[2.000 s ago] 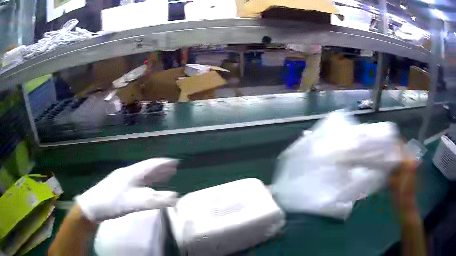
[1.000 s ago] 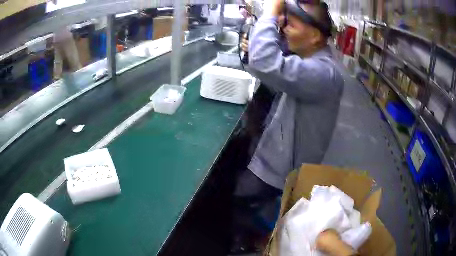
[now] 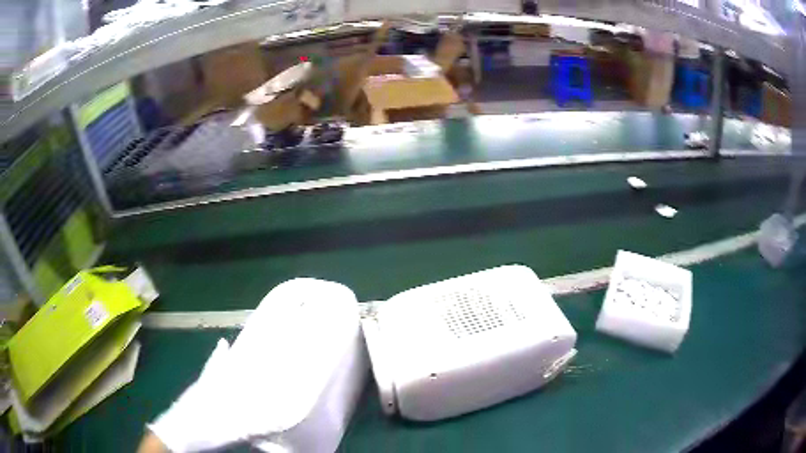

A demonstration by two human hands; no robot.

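Observation:
Two white rounded appliance housings stand side by side on the green bench. The left housing is tilted, with a smooth face showing. The right housing lies with a patch of small vent holes facing up and a thin pale loop at its right end. My left hand, in a white glove, is at the lower left side of the left housing and holds it; the glove blends into the housing and its fingers are partly hidden. My right hand is not in view.
A white foam tray with tiny pieces stands at the right. An open lime-green box lies at the left. A clear tub is at the right edge. Two small white pieces lie on the belt. A metal shelf hangs overhead.
The view swung right to a person and a carton, then back to the bench. The white bag and my right hand have left the picture. The left housing now stands higher, with my left hand at its side.

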